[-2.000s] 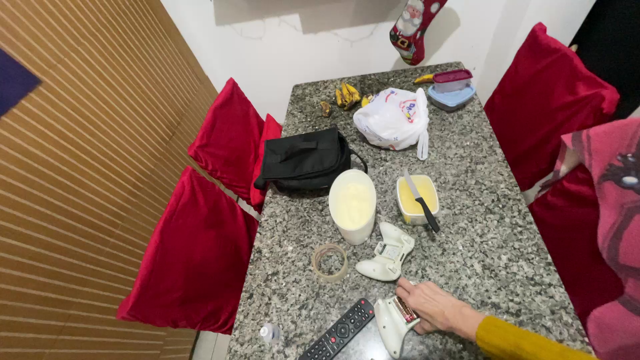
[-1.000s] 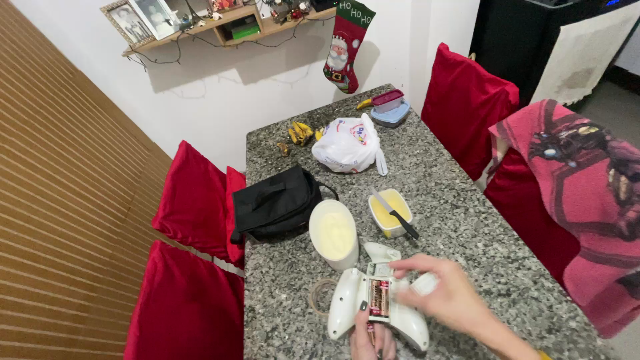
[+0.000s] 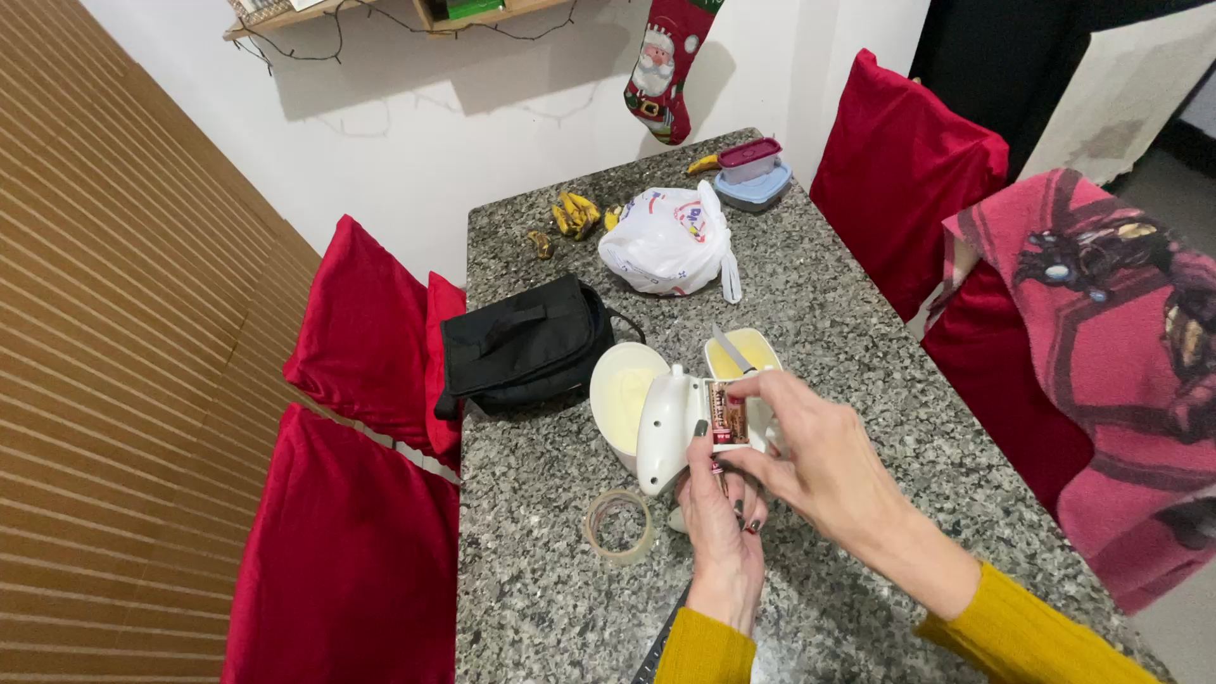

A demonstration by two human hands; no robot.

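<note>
A white game controller (image 3: 668,427) is held up over the table, its back facing me and its battery bay uncovered. Batteries with pink and dark wrappers (image 3: 728,418) lie in the bay. My left hand (image 3: 724,532) holds the controller from below, thumb along its lower edge, with another battery (image 3: 719,478) partly visible by the fingers. My right hand (image 3: 817,451) has its thumb and forefinger at the battery bay. Partly hidden under my left hand is a second pale object (image 3: 677,520) on the granite.
Near the hands are a roll of tape (image 3: 618,527), a white oval tub (image 3: 627,394), a tub of yellow spread (image 3: 747,350) with a knife (image 3: 733,348), and a black remote (image 3: 662,635). Farther off stand a black bag (image 3: 528,342), a plastic bag (image 3: 665,242), bananas (image 3: 576,215) and food containers (image 3: 752,180).
Two seconds ago one hand touched the controller lying on the table. It was then lifted, and both hands are now on it. The right fingers have since closed in on the battery bay.
</note>
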